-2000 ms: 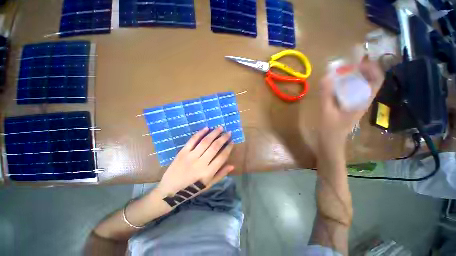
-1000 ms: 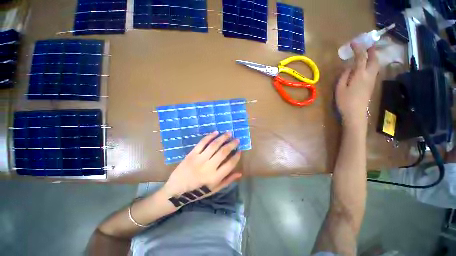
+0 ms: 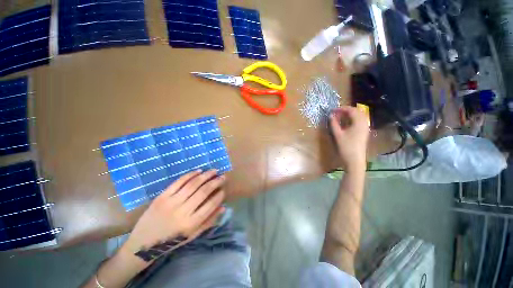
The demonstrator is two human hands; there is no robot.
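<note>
A bright blue solar cell string lies tilted on the brown tabletop, with silver ribbon leads past its side edges. My left hand rests flat on its lower right part, fingers extended and hiding that corner. My right hand is at the lower right edge of a heap of loose silver ribbon pieces. Its thumb and fingers are bent towards each other; whether a piece is between them is too small to tell. Scissors with yellow and red-orange loops lie left of the heap.
Dark cell strings lie along the rear and left. A white flux bottle lies behind the heap. A black box with a cable stands at the right. A person's pale sleeve shows at the right, beyond the cable.
My right hand first held the flux bottle, then released it at the rear, and has now come down to the ribbon heap. My left hand stays on the string. The view has shifted right.
</note>
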